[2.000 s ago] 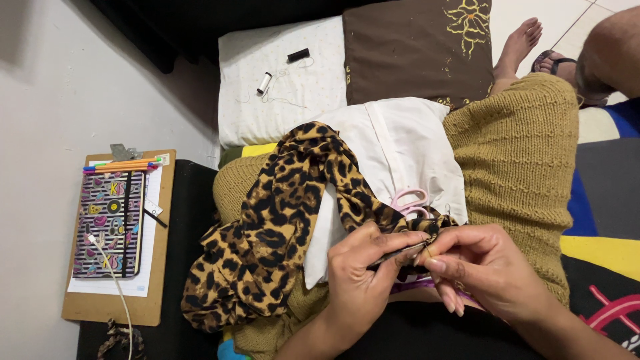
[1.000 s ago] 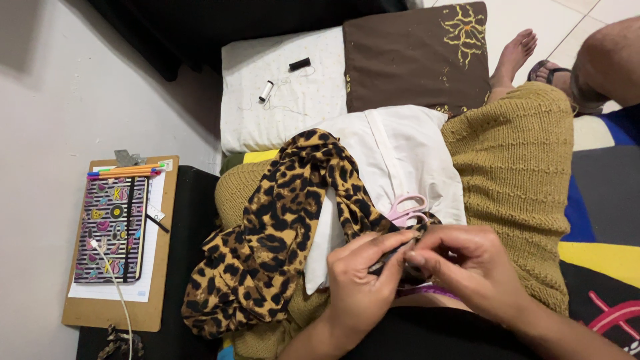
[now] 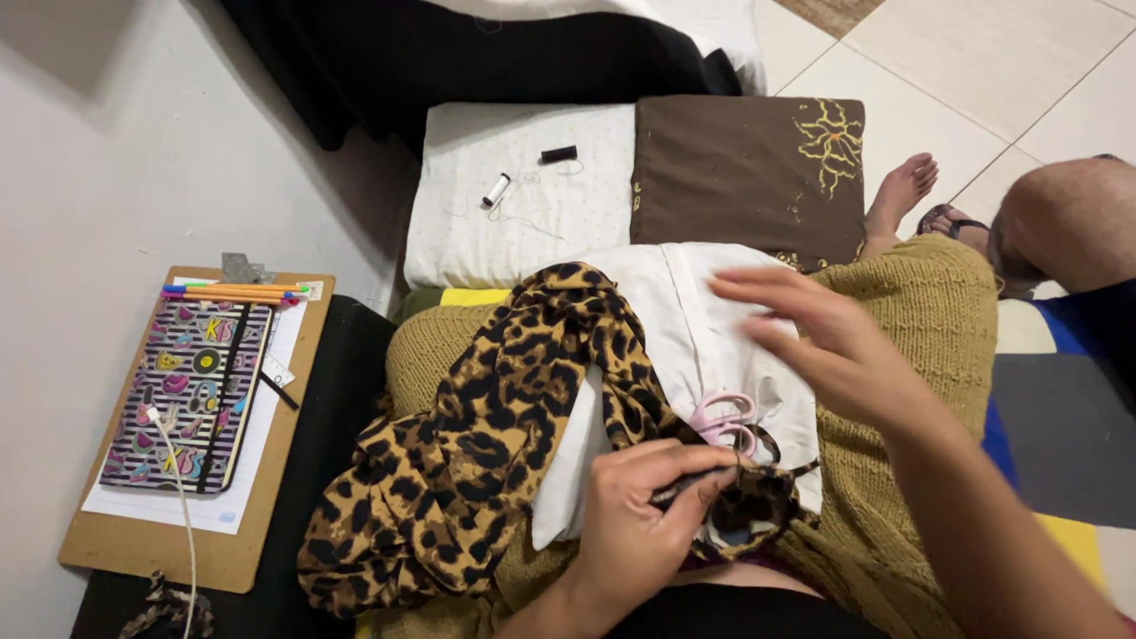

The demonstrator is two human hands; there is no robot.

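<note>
My left hand (image 3: 652,510) pinches an edge of the leopard-print fabric (image 3: 506,408) at my lap, thumb against fingers. The rest of the fabric lies in a long loop over a white cloth (image 3: 670,302) and the tan knitted blanket on my legs. My right hand (image 3: 799,342) is raised above the white cloth, slightly blurred, with its fingers apart and nothing visible between them. Pink-handled scissors (image 3: 723,417) lie just beyond my left fingertips, their blades hidden. Whether a needle or thread is at the fabric cannot be told.
A white spool (image 3: 497,190) and a black spool (image 3: 558,155) with loose thread lie on a white cushion (image 3: 444,240), beside a brown cushion (image 3: 710,169). At left, a clipboard (image 3: 222,564) holds a patterned notebook (image 3: 182,390) and pens (image 3: 240,291). Another person's leg (image 3: 1065,222) is at right.
My right hand has left the fabric and moved up and away from my left hand, its fingers now spread. My left hand still pinches the fabric. The view has shifted slightly.
</note>
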